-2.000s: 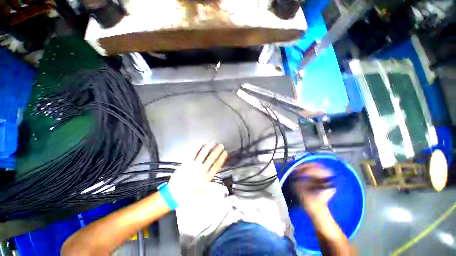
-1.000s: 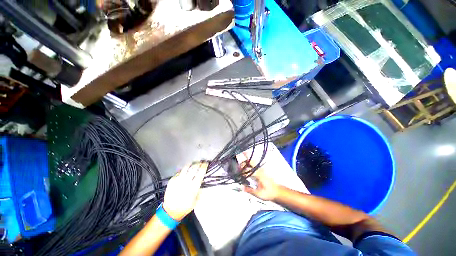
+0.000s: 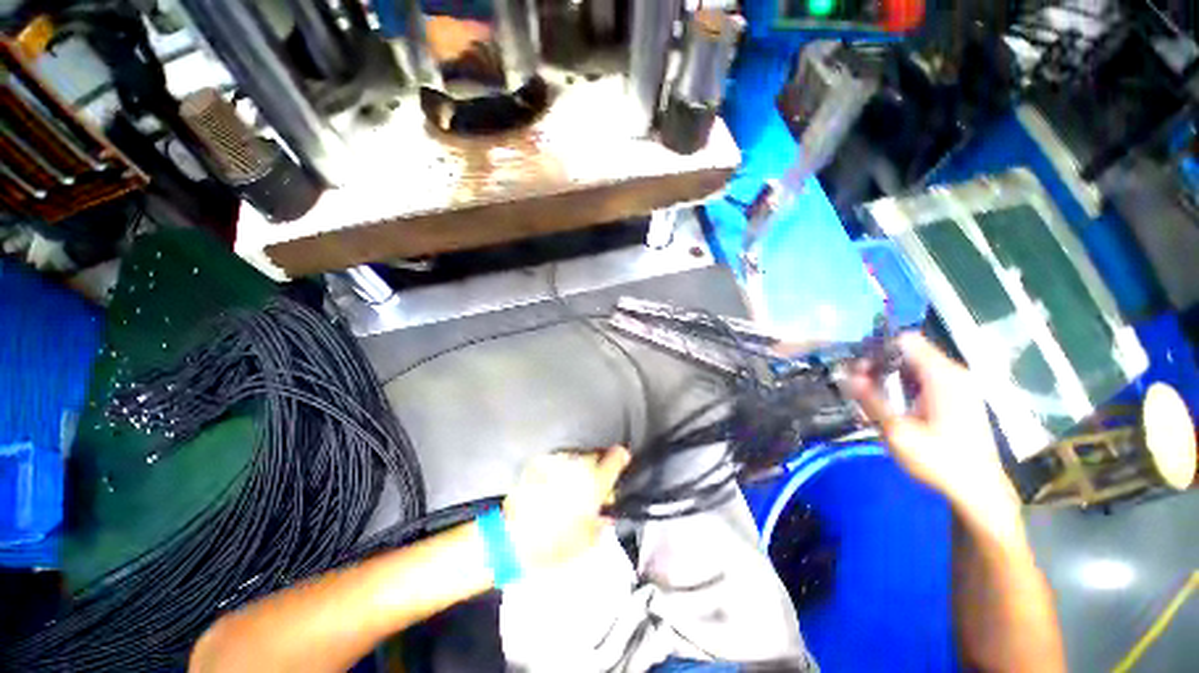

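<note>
My left hand (image 3: 559,506), with a blue wristband, is closed around black cables (image 3: 677,467) above the pale lap cloth (image 3: 717,585). My right hand (image 3: 927,408) is raised above the blue bucket's far rim, its fingers at the cable ends; it is blurred, and whether it grips them cannot be told. The cables fan from my left hand towards my right, blurred at their ends. Two silver-grey bars (image 3: 684,335) lie side by side on the grey metal table (image 3: 506,394), partly behind the cables. A single thin cable runs across the table to the press.
The press's thick brown-edged plate (image 3: 513,217) spans the far side. A large bundle of black cables (image 3: 316,434) lies at left on a green speckled surface (image 3: 171,513). The round blue bucket (image 3: 874,565) stands right, a light blue top (image 3: 809,263) beyond.
My right hand has moved from the lap up and right, and the cable ends now spread towards it. My left hand has closed on the cables. The camera view has turned.
</note>
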